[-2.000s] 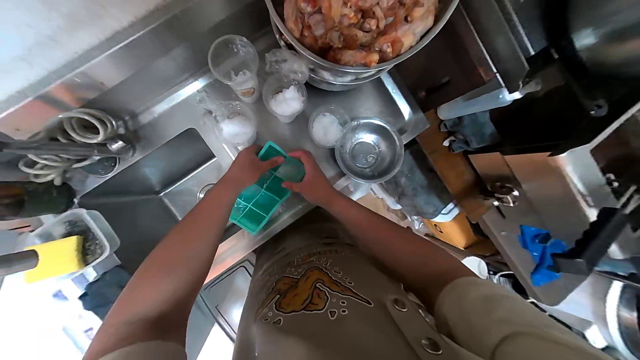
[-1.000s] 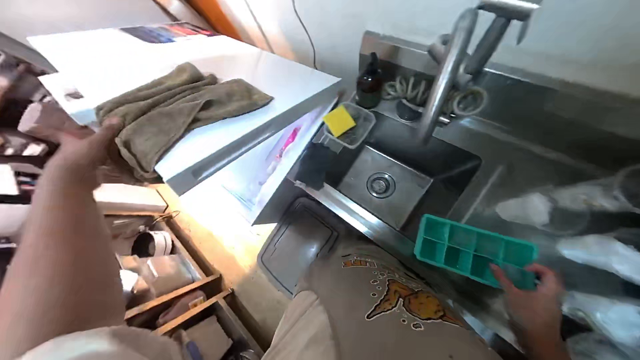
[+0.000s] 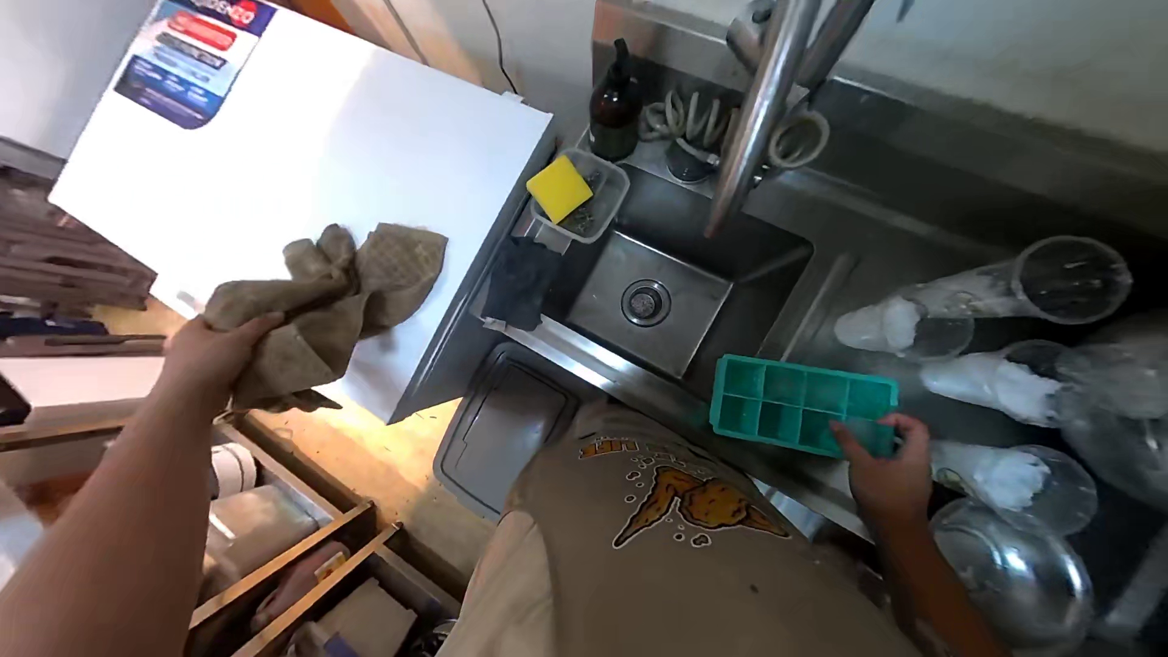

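Observation:
My left hand [image 3: 214, 351] grips a brown cloth [image 3: 315, 333], bunched up over the near edge of a white chest-like appliance [image 3: 301, 155]. On the right, my right hand [image 3: 890, 456] holds one end of a green ice cube tray [image 3: 776, 401] with two rows of square compartments. One corner compartment lies between thumb and fingers, and its content cannot be made out. The tray is at the front edge of the steel counter, beside the sink [image 3: 652, 301]. Clear plastic cups [image 3: 990, 383] with white ice-like contents stand right of the tray, near a metal bowl [image 3: 1013, 575].
A faucet [image 3: 762, 119] reaches over the sink. At its left corner are a plastic container [image 3: 607, 201] with a yellow sponge [image 3: 559, 189], a pump bottle [image 3: 616, 109] and a dark cloth [image 3: 522, 283]. A grey lidded bin [image 3: 506, 420] and open drawers [image 3: 292, 566] are below.
The view has swung left towards the sink and appliance. My left hand, on the tray two seconds ago, now holds the cloth, which has gone from spread out to bunched up.

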